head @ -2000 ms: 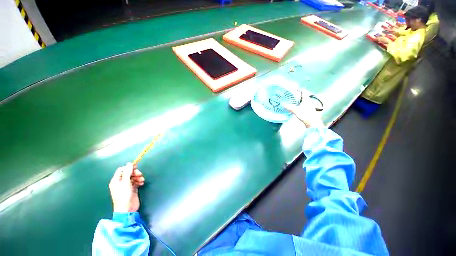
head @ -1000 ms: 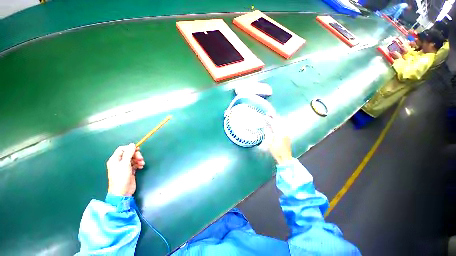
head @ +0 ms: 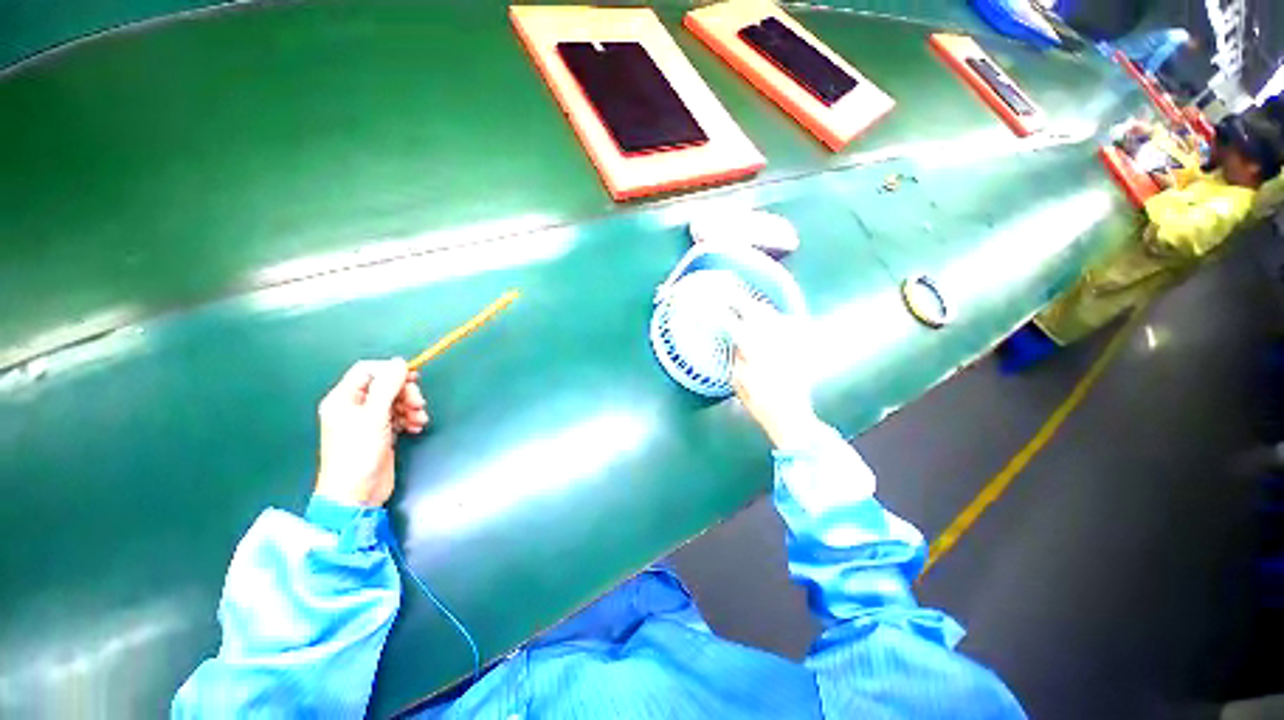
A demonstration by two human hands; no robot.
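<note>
My left hand (head: 369,422) holds a thin orange-yellow stick (head: 468,331) between thumb and fingers above the green table, its free end pointing up and right. The round light-blue desk fan (head: 693,338) stands on the table at the centre, its grille facing up towards me. My right hand (head: 765,369) is at the right side of the fan, fingers over the grille; glare blurs them, so whether they grip it or only touch it cannot be told.
Dark tablets lie on red-orange pads (head: 620,180) at the back. A pinkish oblong (head: 744,231) is behind the fan and a ring-shaped tape roll (head: 924,301) to its right. A person in yellow (head: 1197,211) sits far right. The table edge curves along the right.
Since two seconds ago the fan has moved left, away from the tape roll, and its grille has turned. My right hand has moved left with it. My left hand still holds the stick.
</note>
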